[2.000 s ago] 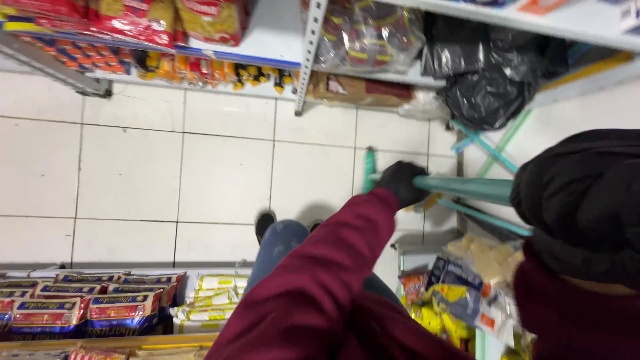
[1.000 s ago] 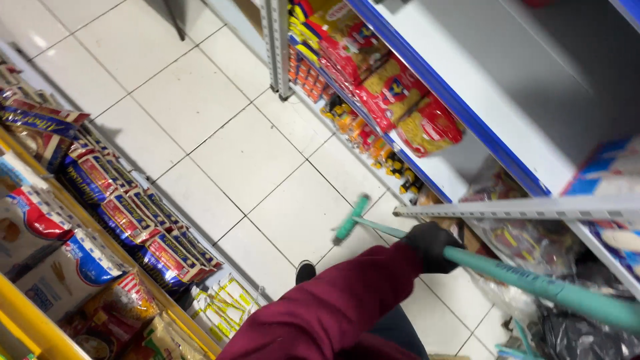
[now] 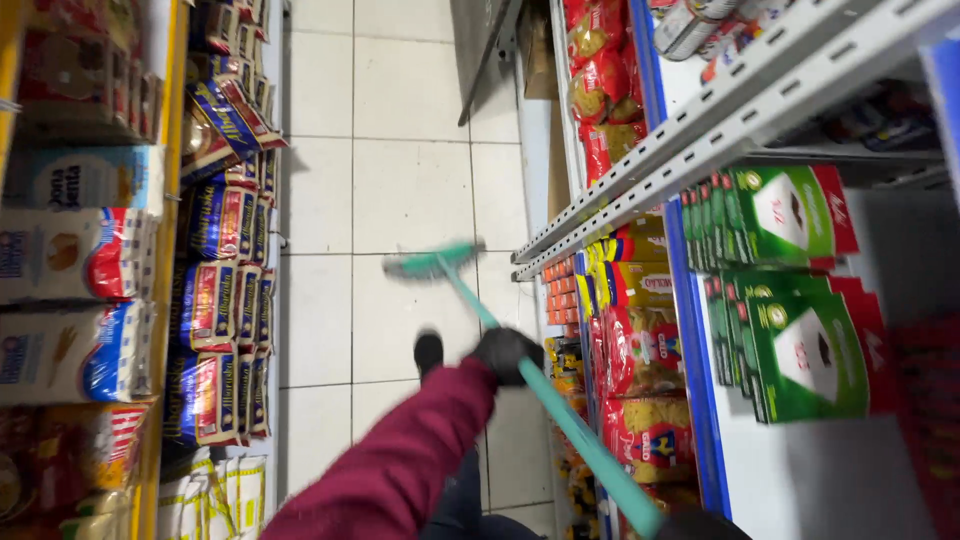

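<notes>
My left hand [image 3: 508, 355], in a black glove below a maroon sleeve, is closed around the teal handle of a push broom [image 3: 433, 262]. The broom's green head lies across the white floor tiles ahead of my shoe, blurred by motion, and its bristles are hard to make out. Lower right, at the frame's edge, my right hand [image 3: 701, 523] is dark and partly cut off, closed around the handle's upper part. The handle slants between both hands, passing close to the right-hand shelves.
Shelves flank the narrow tiled aisle. Blue-and-red packets [image 3: 212, 304] and flour bags [image 3: 71, 352] fill the left side. Perforated metal uprights [image 3: 705, 135] jut in on the right, beside pasta bags [image 3: 645, 352] and green boxes [image 3: 806, 352]. A dark panel [image 3: 480, 49] stands in the aisle farther up.
The view has swung round to look along the aisle. Both earlier frames show my left hand on the handle too. The broom head now lies near the aisle's middle, farther from the right-hand shelves than one second ago.
</notes>
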